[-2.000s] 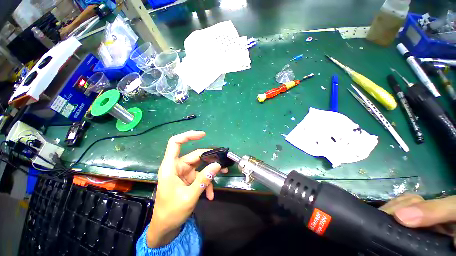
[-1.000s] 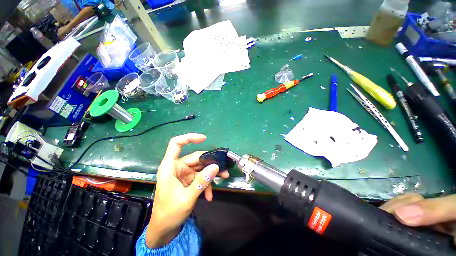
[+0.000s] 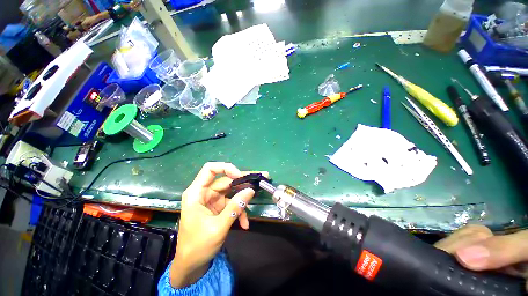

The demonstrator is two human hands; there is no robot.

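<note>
My left hand [image 3: 209, 217] pinches a small black part [image 3: 248, 181] between thumb and fingers, above the bench's front edge. My right hand [image 3: 483, 248], cut off by the right edge, grips the black hot air gun [image 3: 399, 245] with an orange-red label. The gun's metal nozzle points left, and its tip is at the right end of the black part; whether they touch I cannot tell.
A crumpled white cloth [image 3: 385, 159] lies behind the gun on the green bench [image 3: 278, 136]. Tweezers [image 3: 438, 136], a yellow-handled tool [image 3: 431, 104] and a blue pen [image 3: 386, 108] lie at right. A solder spool [image 3: 139, 132] and black cable [image 3: 156, 149] lie at left, above black trays [image 3: 110, 248].
The black part has turned in my left fingers and now shows narrower. My index finger has bent closer to it. The hot air gun has shifted slightly left and down.
</note>
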